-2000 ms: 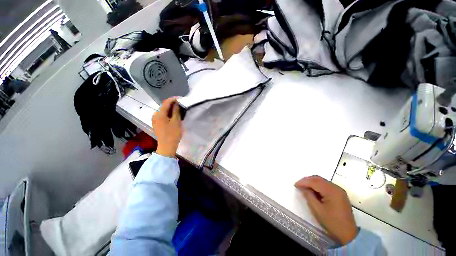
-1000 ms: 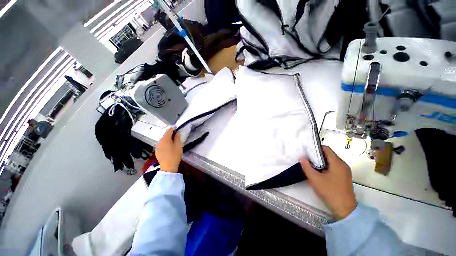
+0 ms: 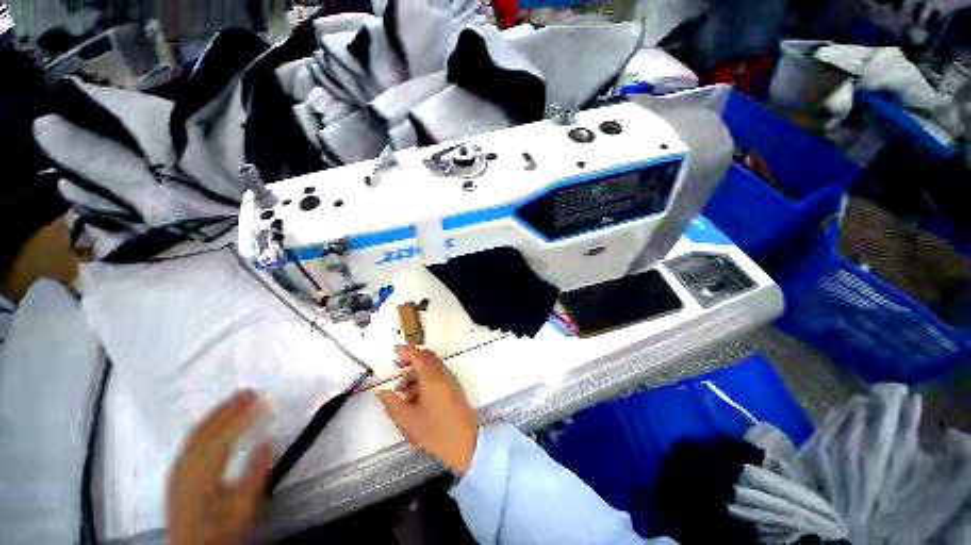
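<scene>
A light grey-white garment panel [image 3: 202, 330] with a narrow dark seam edge lies on the table left of the sewing machine's needle area. Its corner, with a black strip [image 3: 314, 434], points towards my right hand. My left hand [image 3: 221, 468] is blurred, over the panel's near part, with fingers apart. My right hand [image 3: 431, 405] is just right of the corner, thumb and forefinger apart, below the tan block [image 3: 411, 323]. The white sewing machine [image 3: 362, 218] stands behind. Its needle tip is too small to make out.
Black cut pieces [image 3: 495, 287] lie on the machine bed, beside a black phone [image 3: 621, 301]. Pale and black panels [image 3: 373, 91] are heaped behind the machine. Another panel [image 3: 43, 405] lies at far left. Blue crates [image 3: 788, 149] stand at right; gathered pale cloth [image 3: 841, 468] is at lower right.
The view has swung right. The panel now lies nearer the needle area. My right hand has let go of its seam edge, and my left hand has left the other panel and come over this one.
</scene>
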